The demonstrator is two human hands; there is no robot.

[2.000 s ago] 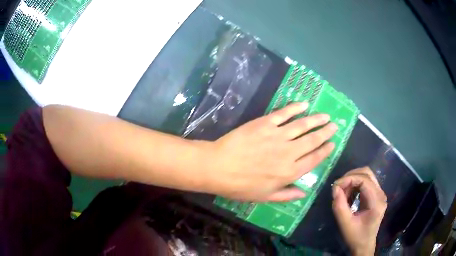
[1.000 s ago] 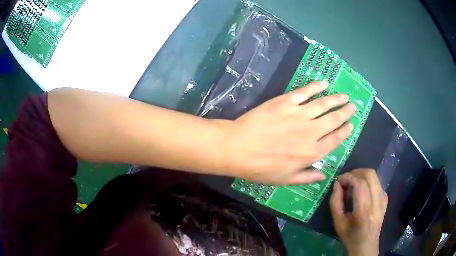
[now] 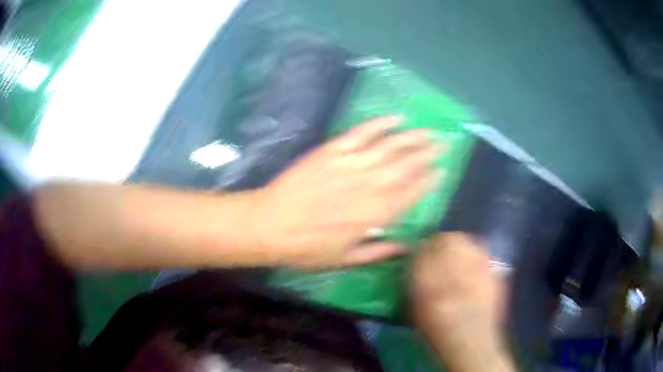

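Note:
The green circuit board panel (image 3: 422, 102) lies on the black mat (image 3: 494, 182); the frame is badly blurred. My left hand (image 3: 349, 196) lies flat on the panel, palm down, with its fingers spread and nothing seen in it. My right hand (image 3: 458, 283) is at the panel's lower right edge, curled, with its back to the camera. Its fingertips are hidden or blurred, so I cannot tell if it holds anything.
A white sheet (image 3: 123, 80) is at the left, with another green panel (image 3: 62, 33) beside it. Shiny clear tape (image 3: 269, 131) crosses the mat left of the panel. A black bin (image 3: 581, 247) stands at the right end. The grey-green bench (image 3: 538, 80) stretches beyond.
The whole view has shifted and blurred. My right hand has come closer to the panel, now at its lower right edge. My left hand is still flat on the panel.

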